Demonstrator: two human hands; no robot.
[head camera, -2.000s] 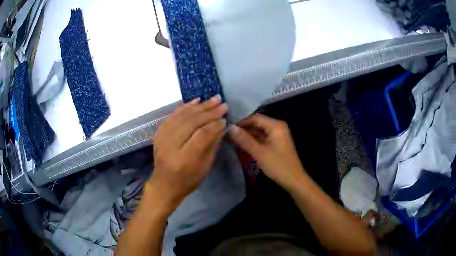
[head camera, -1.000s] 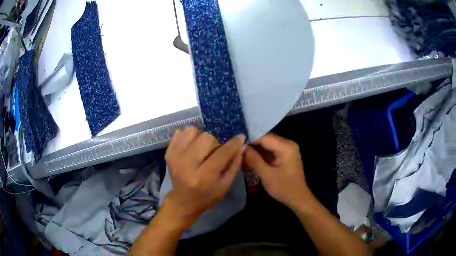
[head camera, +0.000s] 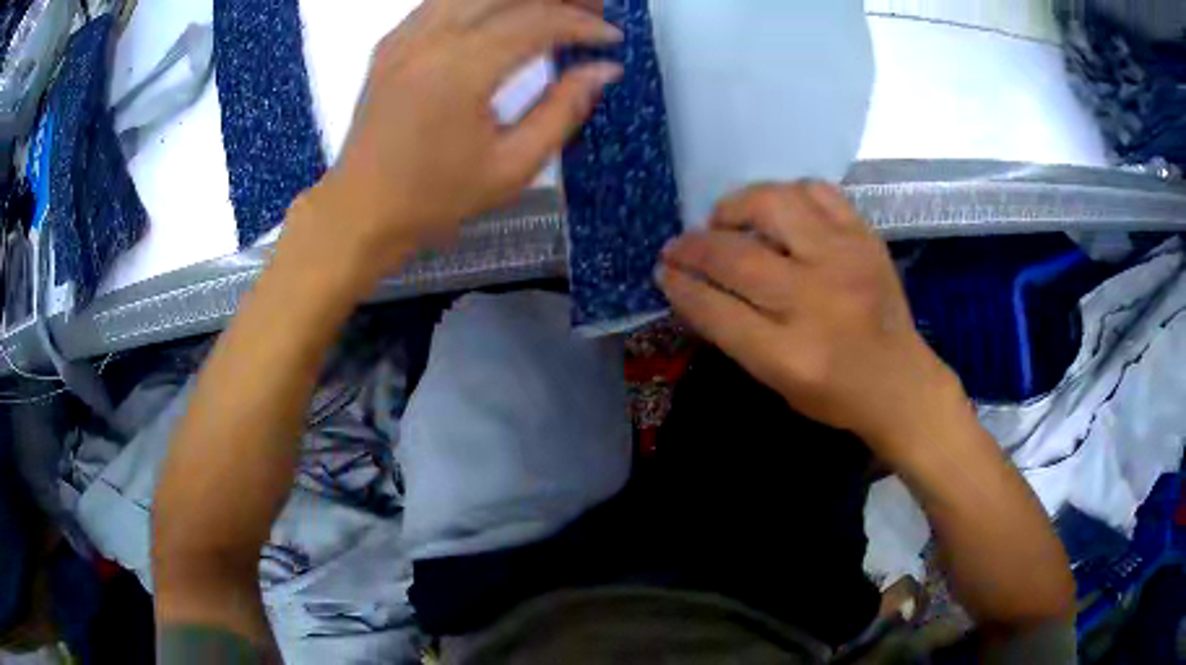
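Note:
A speckled navy strip (head camera: 622, 195) lies along the left edge of a pale grey cloth piece (head camera: 767, 91), from the white table over its front edge. My left hand (head camera: 475, 111) is above the strip's left side, thumb and fingers apart, fingertips at the strip. My right hand (head camera: 800, 292) pinches the right edge of the strip and the grey cloth near their lower end. The upper ends of both are cut off by the picture's top edge.
Another navy strip (head camera: 267, 124) lies on the white table, with more strips (head camera: 91, 169) at far left. A measuring strip (head camera: 481, 247) runs along the table edge. Grey cloth (head camera: 514, 416) lies below it. A blue crate (head camera: 995, 312) with pale cloth stands lower right. A dark bundle (head camera: 1132, 91) is upper right.
My left hand has moved up from the strip's lower end and opened. My right hand has moved up and right, still at the cloth edge. The view has shifted.

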